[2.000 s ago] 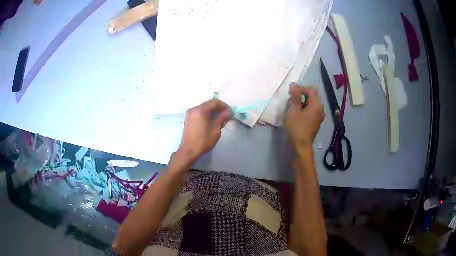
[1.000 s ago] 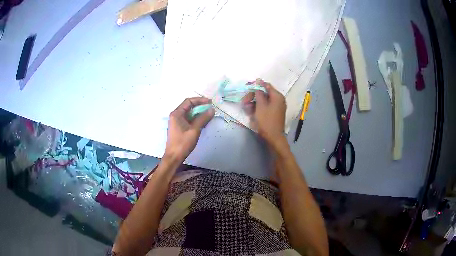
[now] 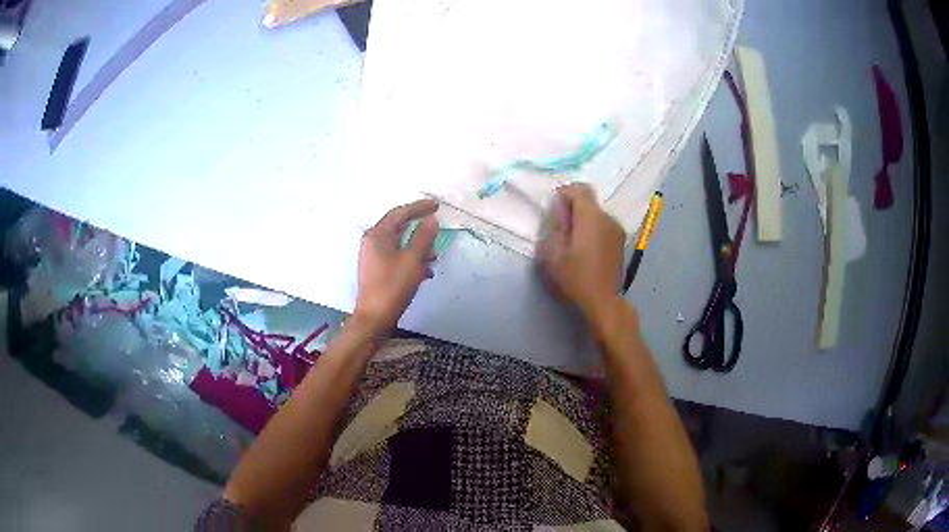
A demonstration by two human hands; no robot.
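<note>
A stack of large cream pattern pieces (image 3: pixel 520 83) lies on the table with its lower corner towards me. A mint-green fabric tie strip (image 3: pixel 562 164) lies across the stack, partly blurred; more mint green shows beside my left fingers. My left hand (image 3: pixel 395 260) is at the lower left corner of the stack, fingers curled, with mint cloth at the fingertips. My right hand (image 3: pixel 583 244) is blurred at the stack's lower right edge; whether it holds anything is hidden. A yellow-orange marker pen (image 3: pixel 645 237) lies just right of my right hand.
Black-handled shears (image 3: pixel 718 265) lie right of the pen. Beyond are cream pattern strips (image 3: pixel 762 145), a magenta strip and a magenta piece (image 3: pixel 887 130). A black bar (image 3: pixel 65 83) and a curved translucent strip (image 3: pixel 125 68) are at far left. Scraps (image 3: pixel 187 312) lie below the table edge.
My hands came together from either side of the corner, then my right hand moved slightly right. The mint strip now lies stretched over the stack. The pen came into view beside my right hand.
</note>
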